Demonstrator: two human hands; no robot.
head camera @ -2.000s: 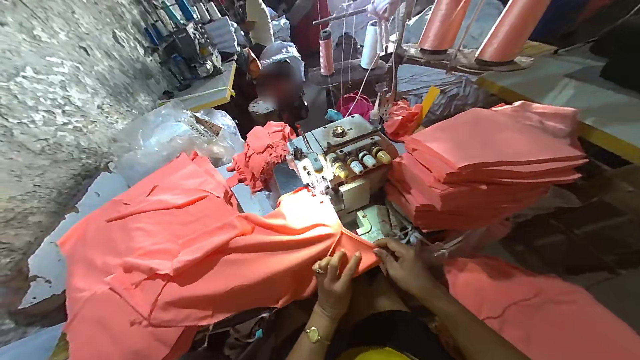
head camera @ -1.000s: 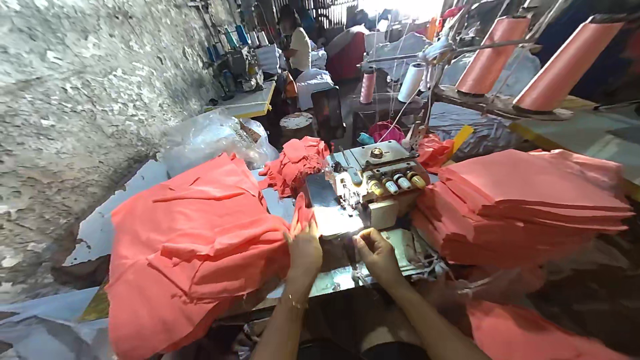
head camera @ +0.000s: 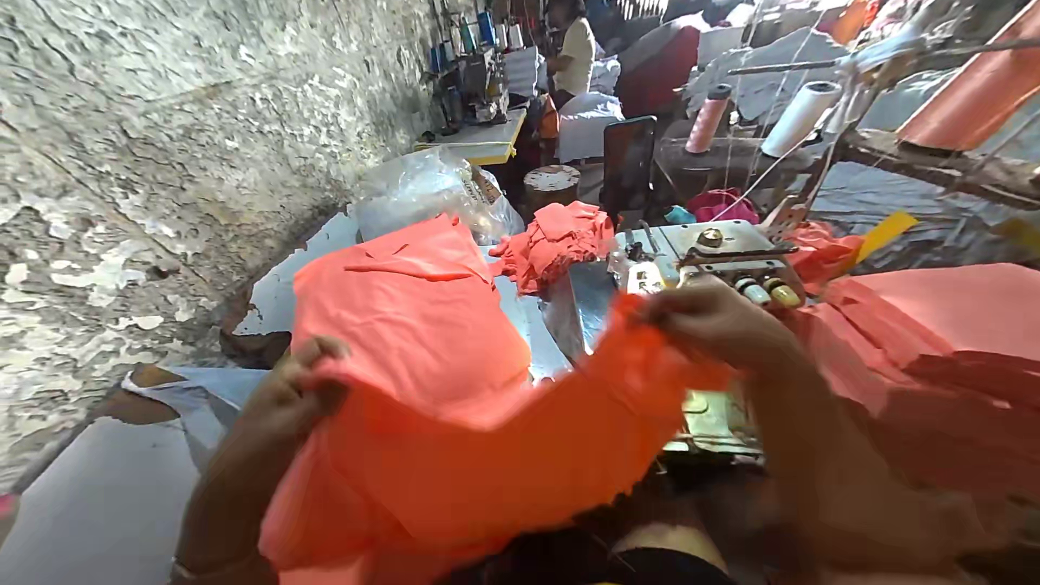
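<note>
A coral fabric piece (head camera: 504, 463) is held up between my two hands, sagging in the middle. My left hand (head camera: 313, 382) grips its left corner, and my right hand (head camera: 707, 317) pinches its upper right edge in front of the sewing machine. The overlock sewing machine (head camera: 723, 244), with small thread tension dials, stands behind my right hand, which hides part of it. Left of the machine lies a spread pile of coral fabric (head camera: 406, 309). A crumpled coral bundle (head camera: 561, 244) rests between pile and machine. To the right is a stack of coral fabric panels (head camera: 959, 325).
Large coral thread cones (head camera: 975, 89) and a white thread cone (head camera: 800, 118) stand on the rack behind the machine. A clear plastic bag (head camera: 435, 195) lies against the rough wall (head camera: 179, 146). A person (head camera: 575, 53) is at the back, near a yellow-edged table (head camera: 487, 138).
Both hands have risen from the machine bed, and the fabric piece is now lifted and stretched between them. One second ago my left hand was at the edge of the left pile.
</note>
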